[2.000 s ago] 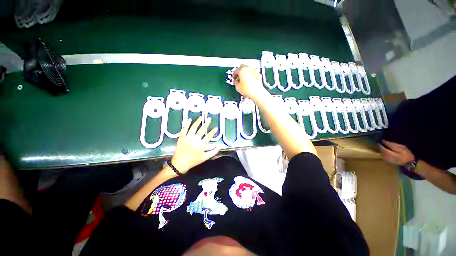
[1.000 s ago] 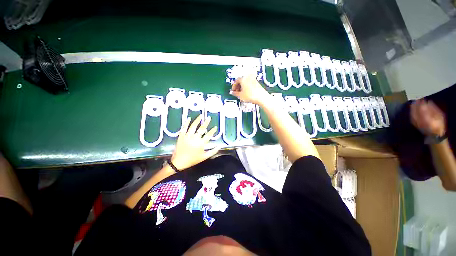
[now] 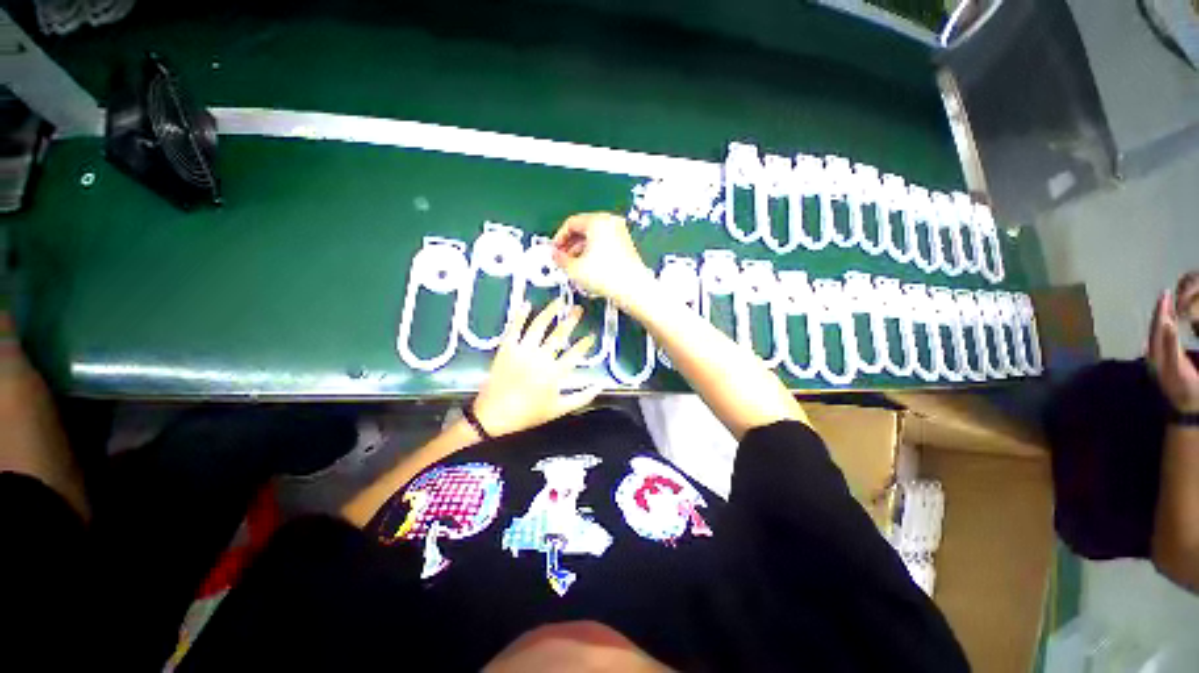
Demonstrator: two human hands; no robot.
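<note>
White loop-shaped housings [image 3: 435, 305] lie in a front row on the green bench, and a second row [image 3: 781, 204] lies behind at the right. My left hand [image 3: 537, 375] rests with fingers spread over the lower part of housings near the bench edge. My right hand [image 3: 600, 258] is at the top end of a housing left of the middle, with thumb and fingertips pinched together. Whether a small piece is between them is too small to tell. A pile of small white fittings [image 3: 675, 200] lies behind my right hand.
A black fan [image 3: 163, 132] stands at the left beside a pale strip [image 3: 434, 138]. An open carton [image 3: 980, 519] with white stacks is below the bench at right. A person's hand [image 3: 1174, 345] shows at the right edge, another person's arm [image 3: 29, 414] at left.
My right hand has moved from the pile of fittings leftwards and nearer to a front-row housing. My left hand stays on the row. The view has shifted slightly. The person at right has moved outward.
</note>
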